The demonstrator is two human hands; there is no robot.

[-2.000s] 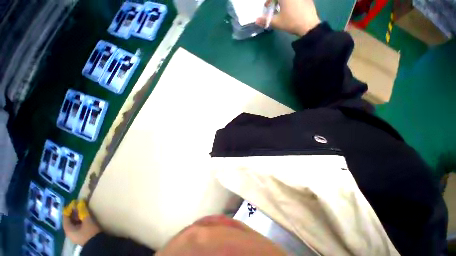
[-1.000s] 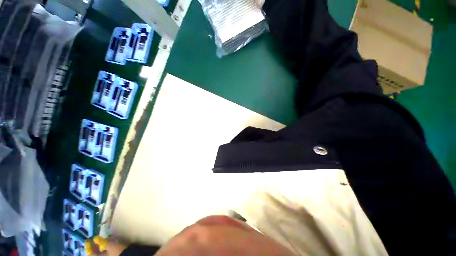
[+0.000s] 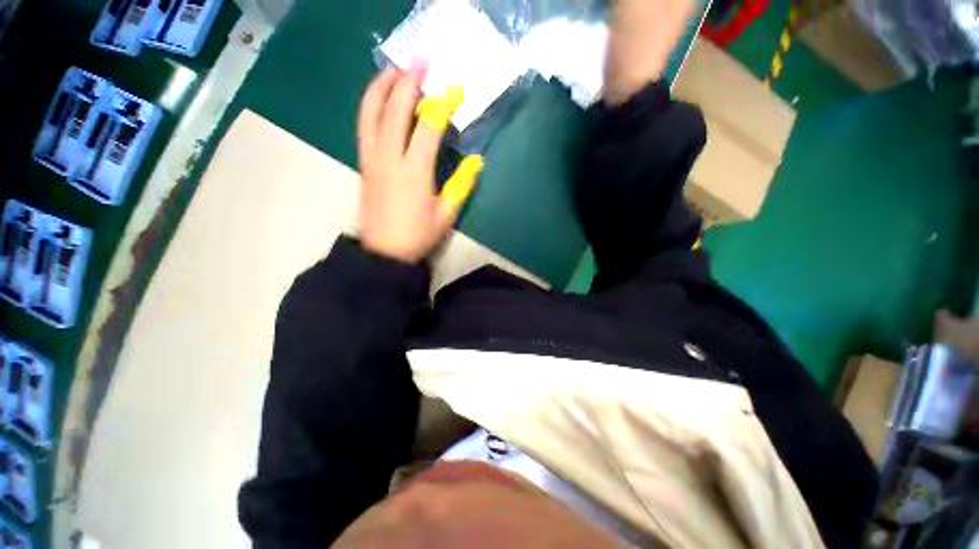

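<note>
My left hand [image 3: 403, 161], with yellow finger cots on two fingertips, is spread over the green bench top, its fingertips at the near edge of a clear plastic bag with white contents [image 3: 456, 48]. Its fingers are apart and I see nothing held in it. My right hand [image 3: 647, 43] is blurred and cut off by the top edge of the picture. It is beside a second white piece in clear plastic [image 3: 569, 54]. Its fingertips are out of view, so I cannot tell what it holds.
A beige sheet [image 3: 225, 290] lies on the bench. At left, light-blue open cases with circuit parts [image 3: 99, 134] lie in pairs on the dark green conveyor, behind its worn pale edge [image 3: 129, 241]. A cardboard box [image 3: 735, 129] stands beyond my right arm.
My left hand has moved from the conveyor edge at lower left up to the plastic bag. The plastic now shows two white parts. The view has shifted.
</note>
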